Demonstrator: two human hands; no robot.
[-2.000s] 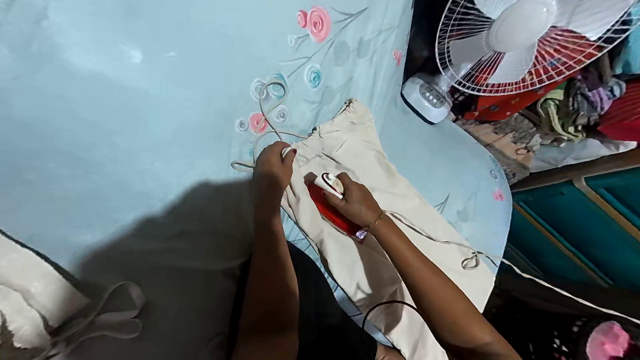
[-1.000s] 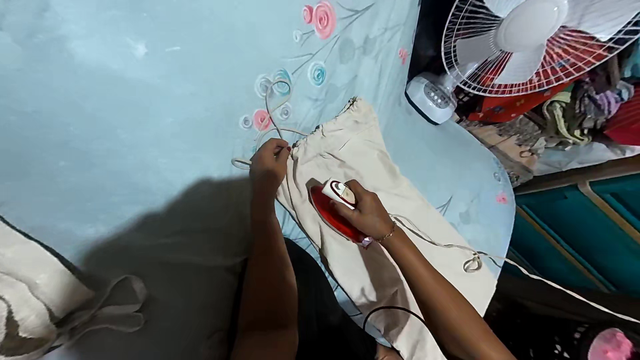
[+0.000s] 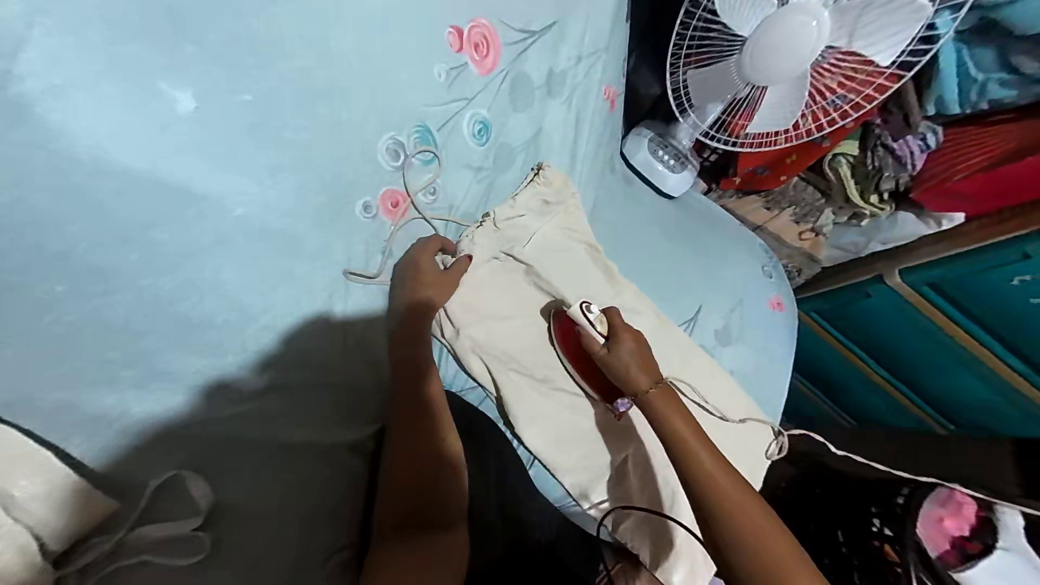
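A cream cloth garment (image 3: 520,357) with a gathered, drawstring-like top edge lies on a pale blue floral sheet (image 3: 244,203). My left hand (image 3: 424,276) pinches the garment's upper left corner, and a thin cord (image 3: 382,276) loops out on the sheet beside it. In my right hand (image 3: 626,353) is the white handle of a red clothes iron (image 3: 583,357), which rests on the middle of the garment. A pale power cord (image 3: 861,459) with a knot in it runs from near my right wrist toward the lower right.
At the upper right stands a white electric fan (image 3: 784,45) beside piled clothes (image 3: 869,171). Teal wooden panels (image 3: 967,325) are at the right, with a dark basket (image 3: 877,520) below. Another cream cloth with straps (image 3: 49,487) lies at the lower left. A thin dark cable (image 3: 650,510) crosses the garment.
The iron in my right hand has moved a little down the garment, away from its gathered edge. My left hand stays at the corner.
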